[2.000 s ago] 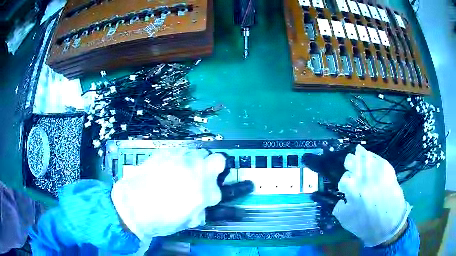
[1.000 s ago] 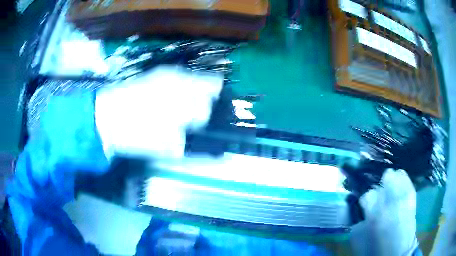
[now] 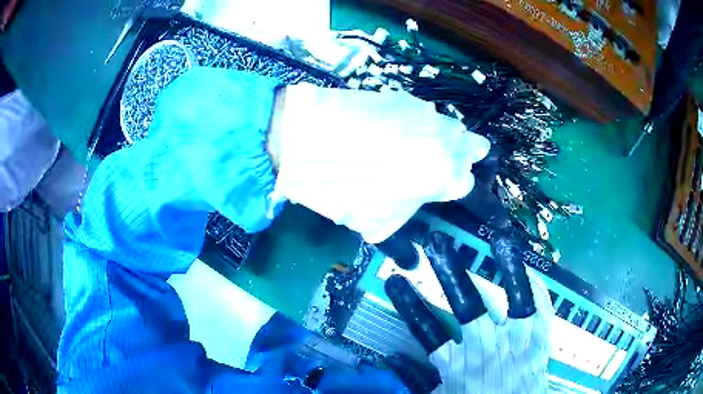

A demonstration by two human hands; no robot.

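Note:
The long jig (image 3: 590,346) lies tilted, running down to the right, with a row of dark slots, a white strip and a silver ribbed strip. My gloved right hand (image 3: 482,323) is over its left part, black fingertips spread on the white strip and slots. My gloved left hand (image 3: 378,154) is above the jig's upper left end, beside the black wire bundle (image 3: 512,119) with small white plug ends. Its fingertips are mostly hidden, so I cannot tell if it holds anything. The jig's left end is partly covered by my hands.
A black parts tray (image 3: 104,127) with silver bits and a round dish (image 3: 154,85) is upper left, beside a white bag (image 3: 266,23). Stacked bakelite trays (image 3: 555,50) are upper right, a bakelite tray (image 3: 686,204) at the right edge, a screwdriver tip (image 3: 638,140) between them. A pale sleeve (image 3: 27,150) shows far left.
The view has turned and shifted left, so the jig now looks steeply tilted. My right hand has moved from the jig's right end to its left part, fingers spread. My left arm reaches across above it.

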